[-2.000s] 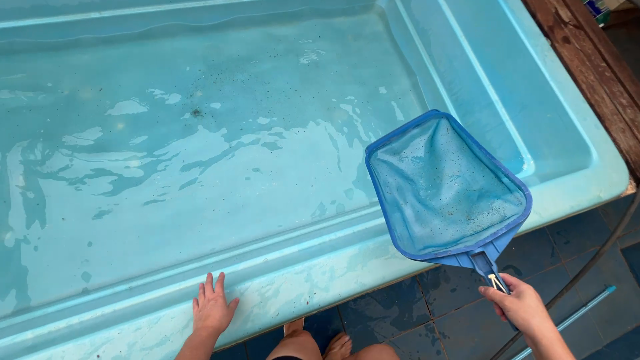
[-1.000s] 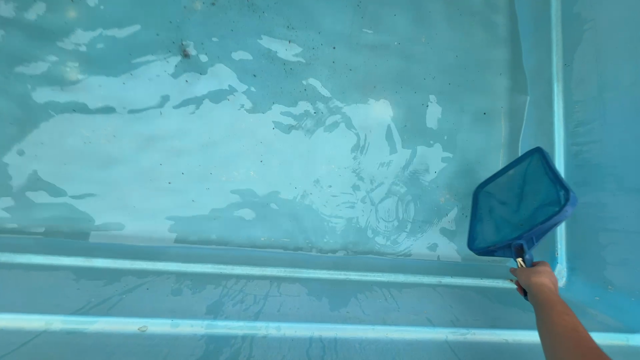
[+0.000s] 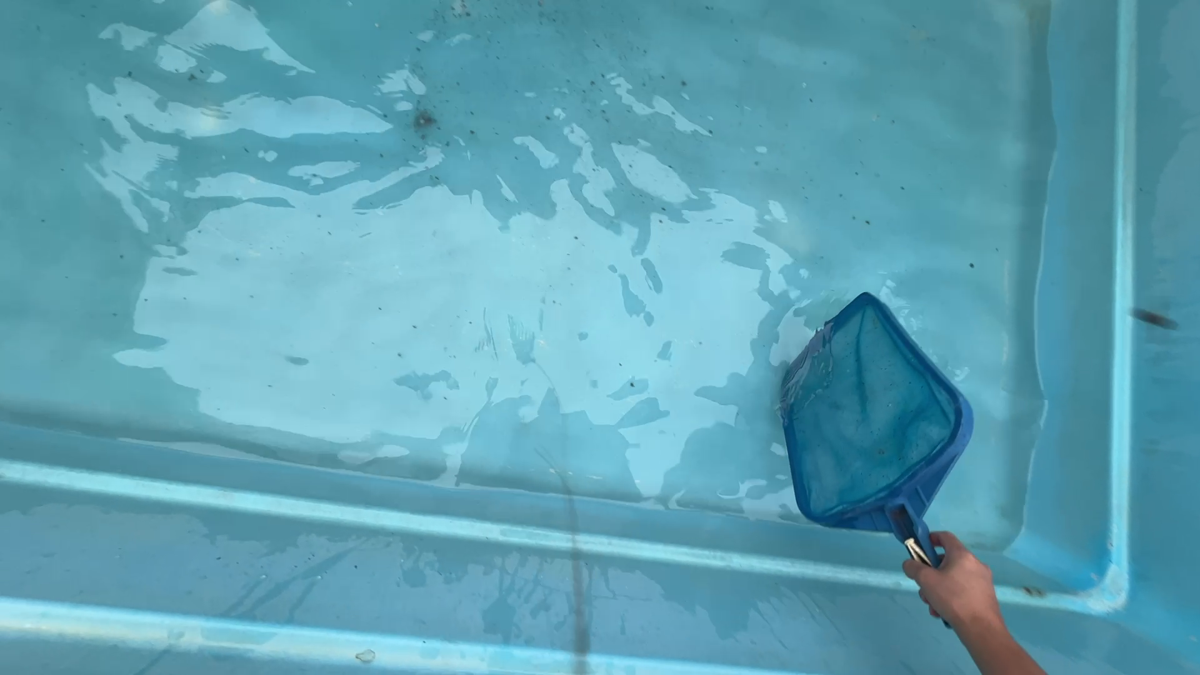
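My right hand is closed around the short handle of a blue pool skimmer net at the lower right. The net's frame points away from me, and its left edge dips into the shallow water. A few small specks lie on the mesh. Dark bits of debris are scattered through the water, with a thicker clump at the upper left of centre. My left hand is out of view.
The light blue basin's stepped wall runs along the near side and turns a corner at the lower right. A dark mark is on the right wall. Bright reflections cover much of the water.
The net has moved from above the near rim, over the right corner, to the water's surface. My left hand, on the rim two seconds ago, has left the view. The view has moved in over the basin.
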